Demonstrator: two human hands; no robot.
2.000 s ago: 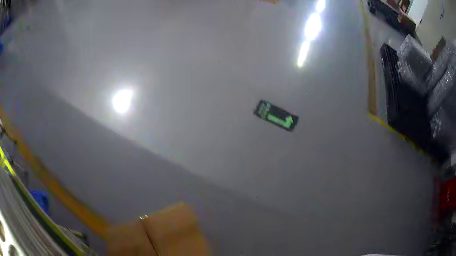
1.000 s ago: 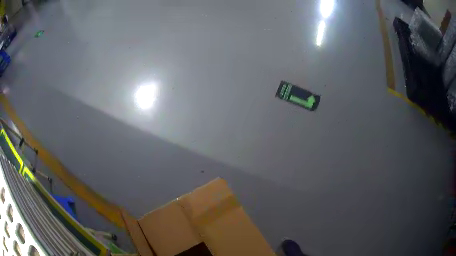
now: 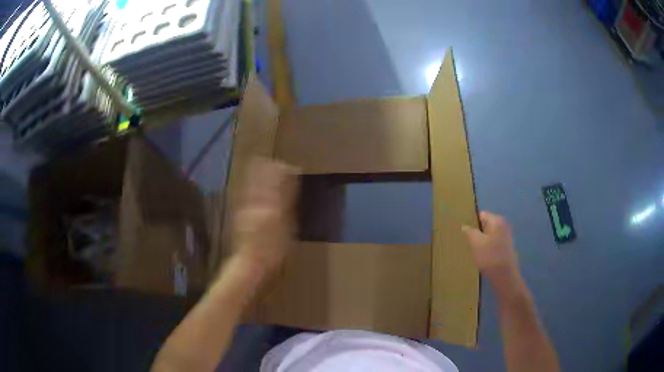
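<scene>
An open brown carton (image 3: 357, 138) is in front of me, its flaps spread on all sides. Grey floor shows through its middle, so the far end is at least partly open. My right hand (image 3: 493, 243) grips the outer edge of the right flap, thumb on the inner face. My left hand (image 3: 266, 207) is blurred by motion over the left flap; whether it grips the flap cannot be told.
Stacks of foam trays (image 3: 164, 29) with round holes lie on the bench at upper left, a pale rail across them. Below stands a scrap carton (image 3: 156, 218) with whitish scrap inside. A green arrow floor sign (image 3: 559, 212) is at right.
The view has swung toward the bench. The carton has come from the bottom edge to the centre, spread open. Both hands have come into view; the trays and scrap carton now show at left.
</scene>
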